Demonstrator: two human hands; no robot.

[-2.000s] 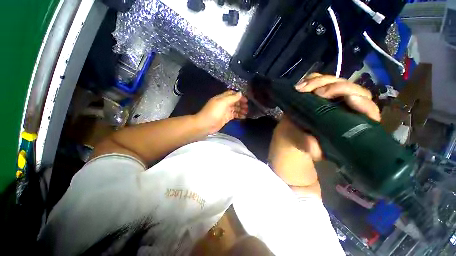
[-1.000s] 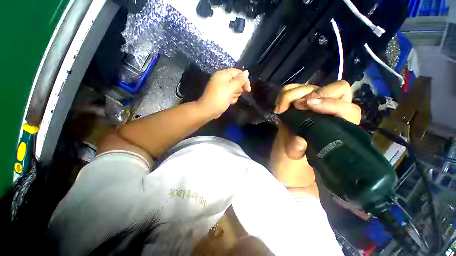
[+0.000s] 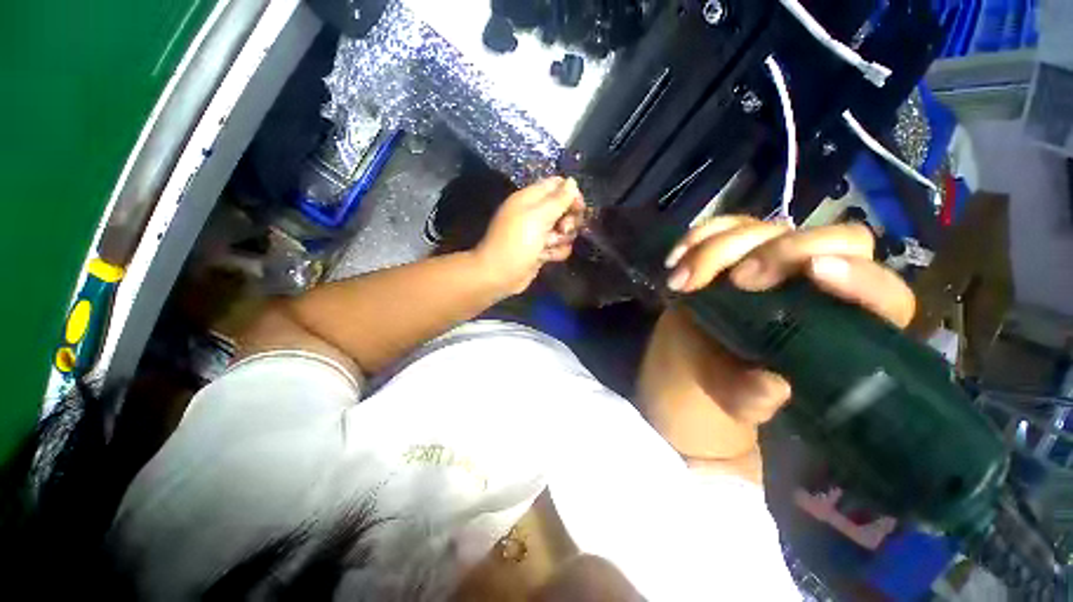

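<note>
My right hand [image 3: 788, 276] is wrapped around a thick dark green electric screwdriver [image 3: 888, 406], its narrow nose pointing up-left toward my left hand. My left hand [image 3: 535, 229] is beside the near edge of the black lock panels [image 3: 659, 118], its fingertips pinched together. Whether it holds a small part is too blurred to tell. The panels lie side by side at the top, with slots, round metal inserts and white cables [image 3: 787, 129] across them.
Loose black parts [image 3: 567, 69] lie left of the panels, near silvery bubble wrap [image 3: 441, 94]. A blue-rimmed tray [image 3: 344, 200] is at left. A yellow-and-blue-green-handled tool [image 3: 88, 318] lies on the green conveyor's edge. Brown cardboard [image 3: 971, 265] stands at right.
The electric screwdriver first drew back from the panels, then moved a little down and right. My left hand rose toward the panel edge, then dropped slightly. The whole view has shifted a little.
</note>
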